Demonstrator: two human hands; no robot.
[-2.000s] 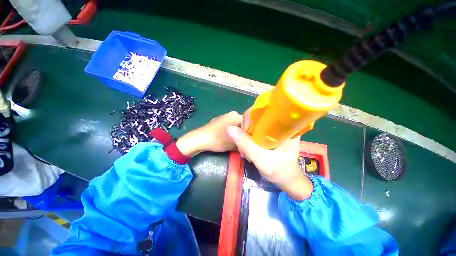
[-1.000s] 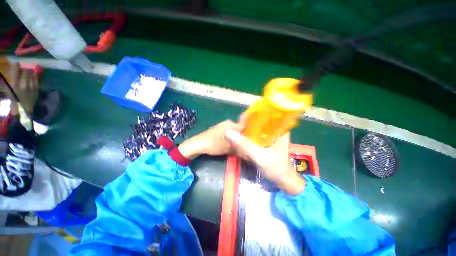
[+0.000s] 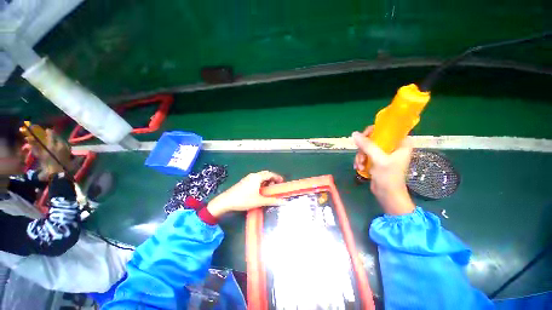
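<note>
A red frame [image 3: 254,260] lies in front of me with a device [image 3: 308,254] in it, its middle plate glaring white. My left hand [image 3: 249,195] rests on the frame's top left corner, fingers over the top edge. My right hand [image 3: 387,166] is closed around the yellow electric screwdriver [image 3: 396,121], to the right of the frame and off the device. The screwdriver's tip points down near the bench, beside the round dark screw dish [image 3: 433,174]; whether it touches anything cannot be told.
A blue bin [image 3: 158,152] with white parts stands back left, with a dark-and-white pile of small parts [image 3: 200,184] before it. A pale edge strip [image 3: 272,144] borders the bench. Another worker [image 3: 45,212] sits at left. Red frames [image 3: 158,115] lie beyond the strip. A black cord trails upper right.
My right hand has carried the screwdriver from above the device to the right, beside the dish. My hands have parted, and the left stays on the frame. The view has tilted up.
</note>
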